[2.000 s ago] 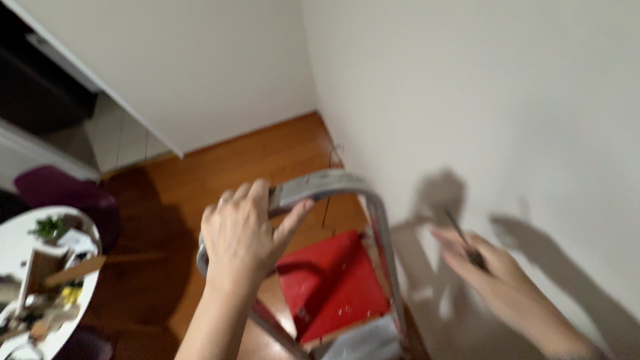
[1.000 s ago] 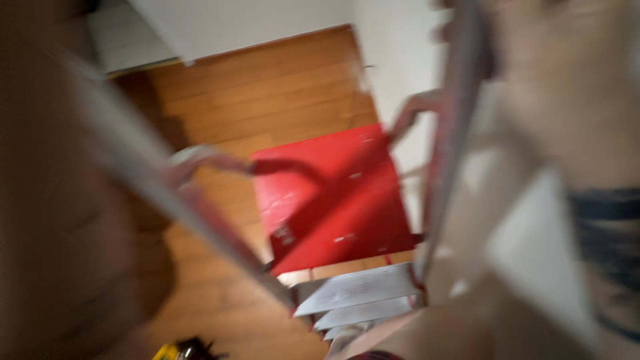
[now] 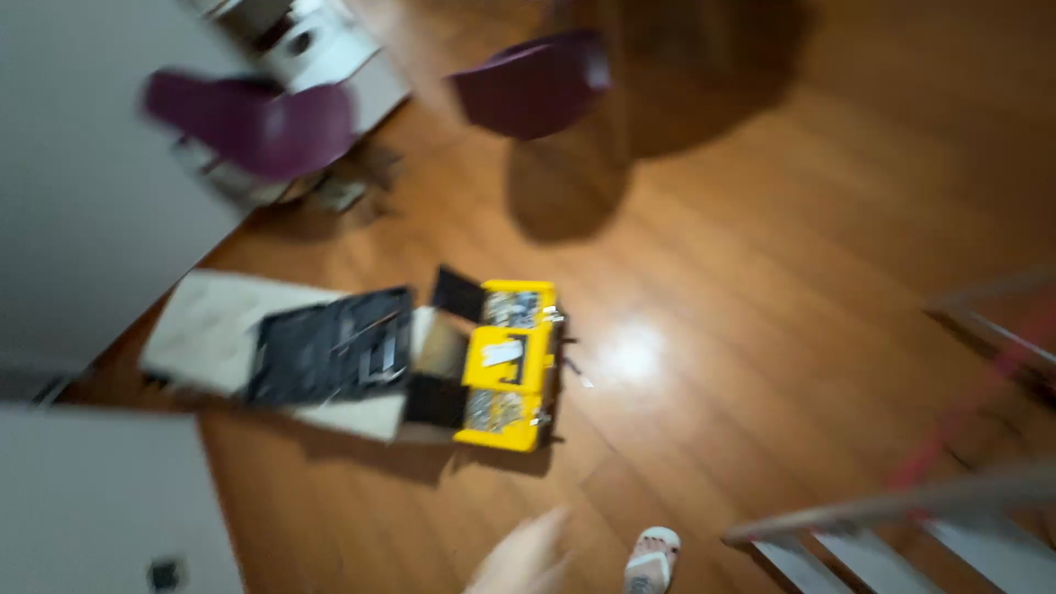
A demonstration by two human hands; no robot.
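My left hand, strongly blurred, reaches into the bottom of the head view over the wooden floor; its fingers cannot be made out well, and no held thing is discernible. My right hand is out of view. Above my left hand stands an open yellow toolbox with small parts in its side compartments and black lids raised. A black plastic tray or lid with tools in it lies to its left, over a whitish padded piece. The stepladder is at the lower right.
One foot in a white flip-flop is on the floor between my left hand and the ladder. Two purple chairs are at the upper left, near a white surface holding objects. A small tool lies right of the toolbox. Walls border the left side.
The view has swung widely from the ladder's top to the floor and toolbox. My left hand, earlier on the ladder's top rail, is off it. My right hand has left view.
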